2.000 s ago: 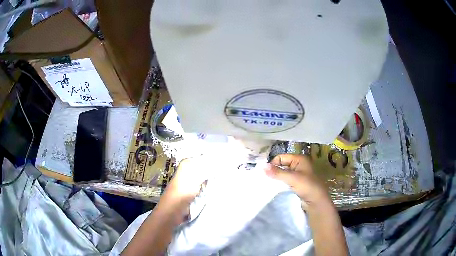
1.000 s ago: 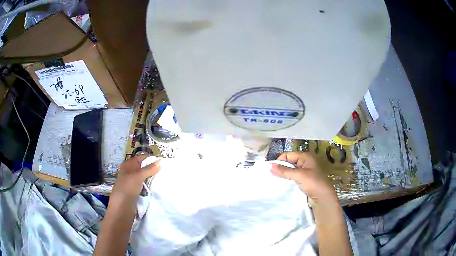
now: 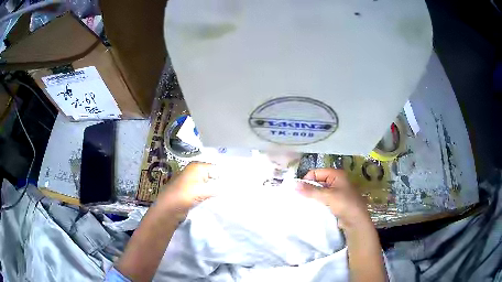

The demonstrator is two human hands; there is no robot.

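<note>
A pale garment (image 3: 258, 226) lies in front of me, glaring white under the lamp. Its far edge is at the small metal dies (image 3: 274, 180) under the big cream machine head (image 3: 297, 66) with the oval logo. My left hand (image 3: 192, 186) holds the edge left of the dies; its fingertips are lost in the glare. My right hand (image 3: 329, 190) pinches the edge just right of the dies between thumb and fingers. The glare hides the exact contact of cloth and dies.
A black phone (image 3: 98, 162) lies at the table's left. A cardboard box (image 3: 129, 82) with a paper label (image 3: 82, 93) stands back left. One tape roll (image 3: 175, 137) is left of the dies, a yellow one (image 3: 400, 139) right. Grey cloth (image 3: 49, 237) is heaped on both sides.
Since one second ago, my left hand has moved right, towards the dies, and the cloth has bunched closer between my hands. My right hand has stayed nearly in place.
</note>
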